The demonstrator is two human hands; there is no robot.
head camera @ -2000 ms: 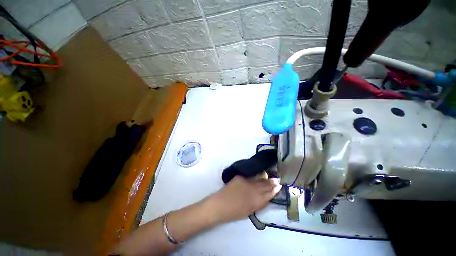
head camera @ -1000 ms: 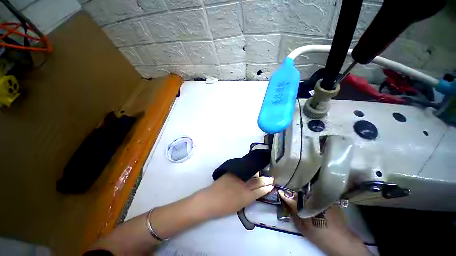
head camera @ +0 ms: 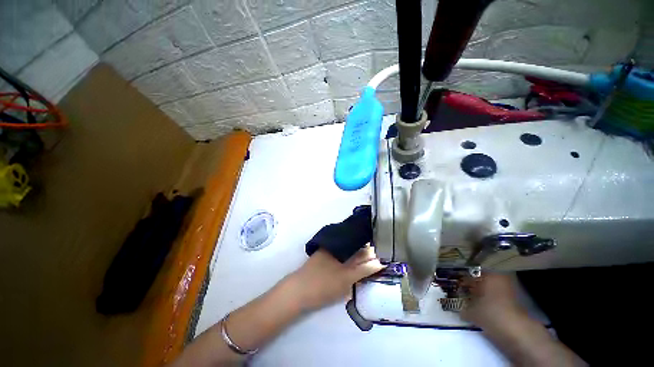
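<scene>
A dark narrow cloth piece (head camera: pixel 335 238) lies left of the machine head, partly hidden by it. My left hand (head camera: pixel 331 281) holds this cloth, its fingertips beside the shiny presser foot (head camera: pixel 394 270). My right hand (head camera: pixel 493 301) is right of the foot, behind the tension parts; it is blurred and its fingers are mostly hidden, so its grip cannot be told. A large black cloth (head camera: pixel 595 308) lies under and right of the machine arm (head camera: pixel 559 193).
A blue lamp (head camera: pixel 358 143) hangs by the head. A dark-handled tool (head camera: pixel 452 43) stands on top. A dark bundle (head camera: pixel 143 254) lies on the cardboard (head camera: pixel 79 193) at left, beyond the orange-taped edge (head camera: pixel 201 265). A brick-patterned wall (head camera: pixel 287 64) stands behind.
My right hand, out of sight two seconds ago, had its fingers at the foot one second ago and is now further right. My left hand stays at the cloth. The camera view has shifted.
</scene>
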